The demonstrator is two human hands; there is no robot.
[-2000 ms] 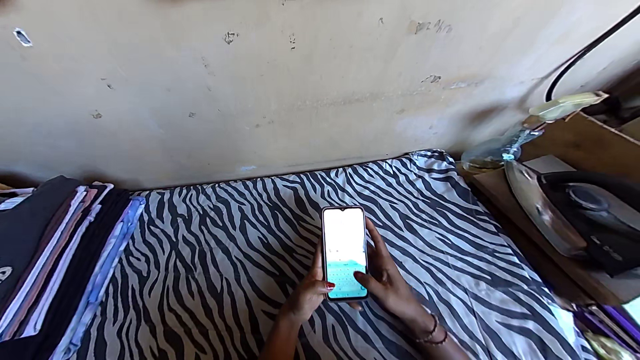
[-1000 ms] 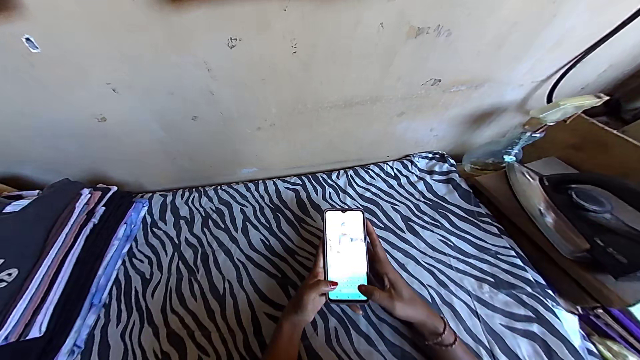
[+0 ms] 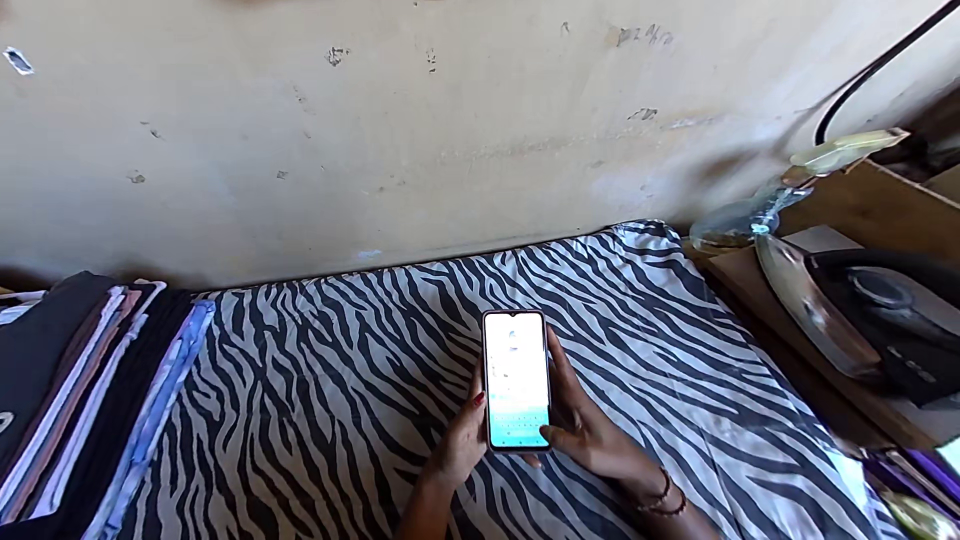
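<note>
A smartphone (image 3: 517, 375) with a lit screen is held upright between both hands, above a zebra-striped cloth (image 3: 337, 390). My left hand (image 3: 461, 442) grips its left edge, the thumb with red nail polish resting beside the screen. From the right, my right hand (image 3: 592, 431) holds the other edge, its thumb over the lower right of the screen, where a keyboard shows. A beaded bracelet (image 3: 666, 499) circles the right wrist. The fingers behind the phone are mostly hidden.
Folded clothes (image 3: 97, 390) are stacked at the left. On the right, an electric iron (image 3: 862, 322) rests on a brown board beside a clear plastic bottle (image 3: 731, 225). A stained, chipped wall (image 3: 375, 150) rises behind the cloth, and a black cable (image 3: 870, 71) hangs at the upper right.
The left thumb has moved off the lower screen to the phone's left edge. Both hands still hold the phone in about the same place.
</note>
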